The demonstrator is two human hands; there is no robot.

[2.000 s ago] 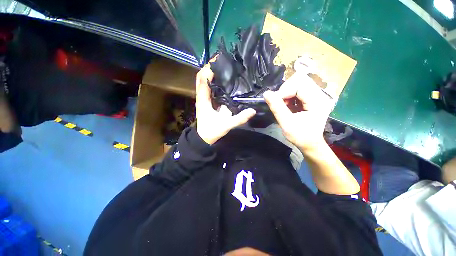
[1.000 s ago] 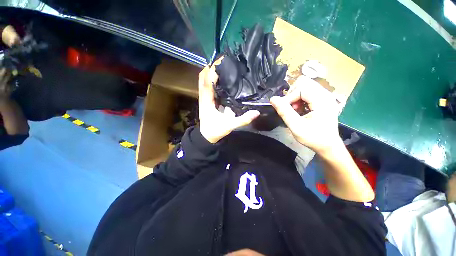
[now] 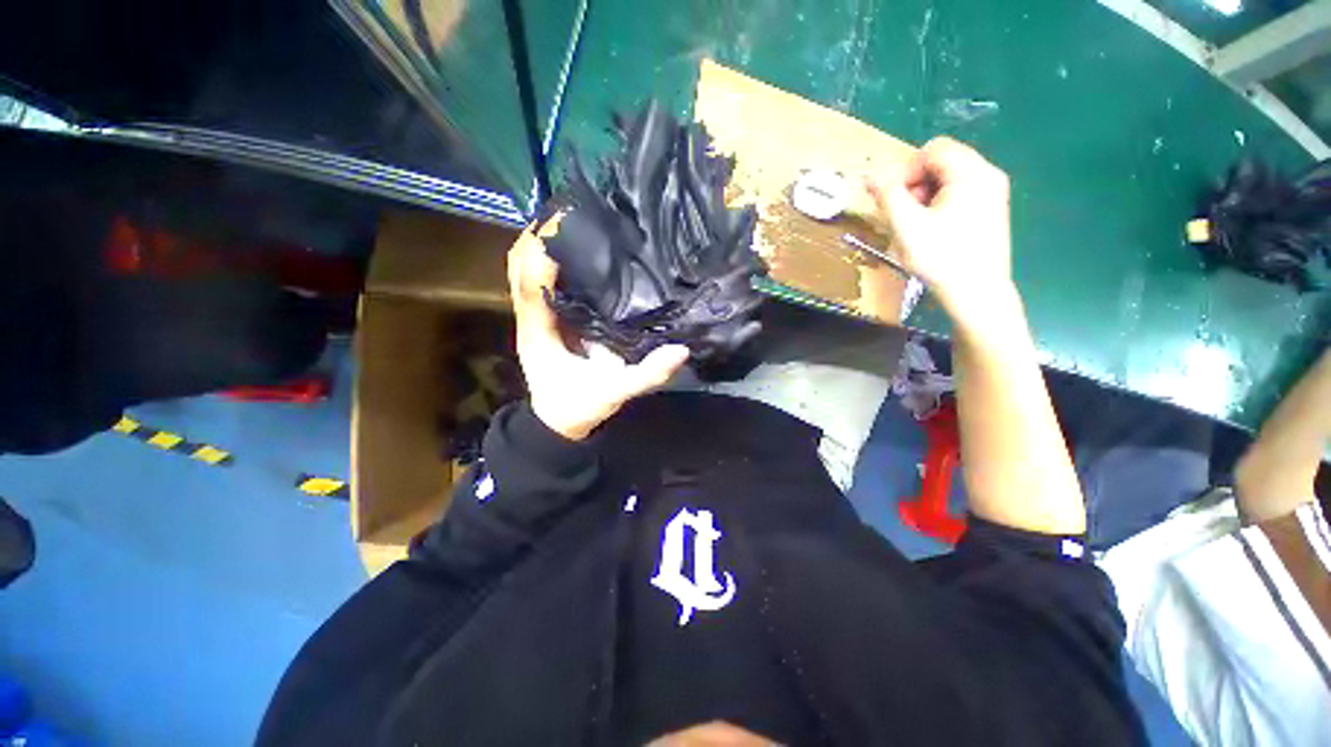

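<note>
My left hand (image 3: 572, 347) holds the spiky black assembly (image 3: 654, 234) above my lap, thumb at its lower edge and fingers at its left side. The lobes point up and outwards. My right hand (image 3: 956, 216) is over the right part of the tan cardboard pad (image 3: 752, 110), thumb and forefinger bent close together. Whether anything is between them cannot be told. A thin applicator stick (image 3: 876, 253) shows below these fingertips, over the brown-stained cardboard, its near end beside the hand. A small round white dish (image 3: 819, 194) sits on the pad, left of my right hand.
The pad lies on the green bench (image 3: 1080, 175). Another black assembly (image 3: 1267, 226) with a yellowish block is at the right. An open carton (image 3: 391, 423) with dark pieces stands left of my lap. A person's arm (image 3: 1292, 438) shows at the right edge. A red stool (image 3: 937, 474) is below the bench.
My right hand has moved away from the assembly, right and up over the cardboard. The stick no longer touches the assembly. My left hand still holds the assembly. The camera view has shifted.
</note>
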